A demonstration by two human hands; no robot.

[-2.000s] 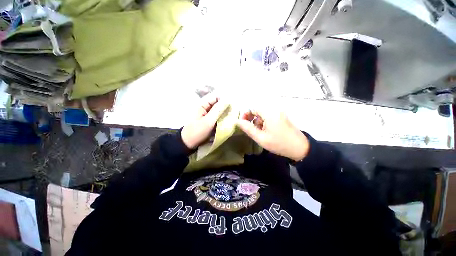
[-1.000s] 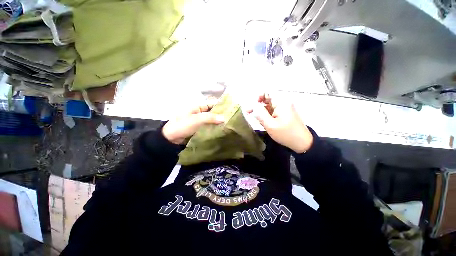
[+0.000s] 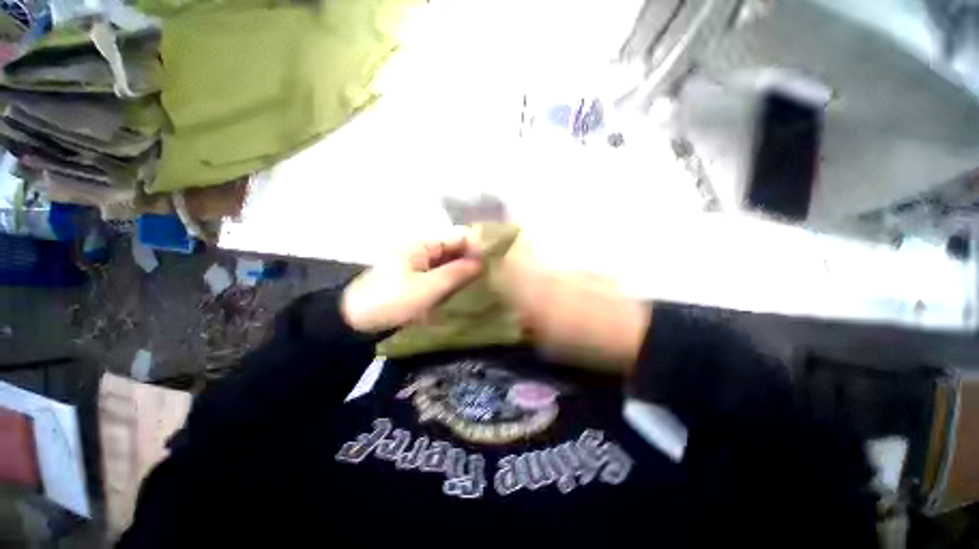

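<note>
A green garment piece (image 3: 456, 322) hangs over the table's front edge onto my lap, its upper end raised between my hands. My left hand (image 3: 408, 287) pinches its upper part between thumb and fingers. My right hand (image 3: 564, 311) is blurred and lies against the right side of the cloth; its fingers are hidden or smeared, so its grip cannot be told. A small greyish piece (image 3: 476, 208) shows just above the fingertips, blurred.
A large green cloth heap (image 3: 258, 91) lies at the upper left, beside a layered grey-brown bundle (image 3: 81, 139). The sewing machine (image 3: 870, 118) stands at the upper right with a black phone-like rectangle (image 3: 785, 153) on it. The white table (image 3: 322, 198) is overexposed.
My right hand has moved left and down from beside the cloth onto it. The cloth, spread wide a second ago, is now narrower and partly covered by my right hand.
</note>
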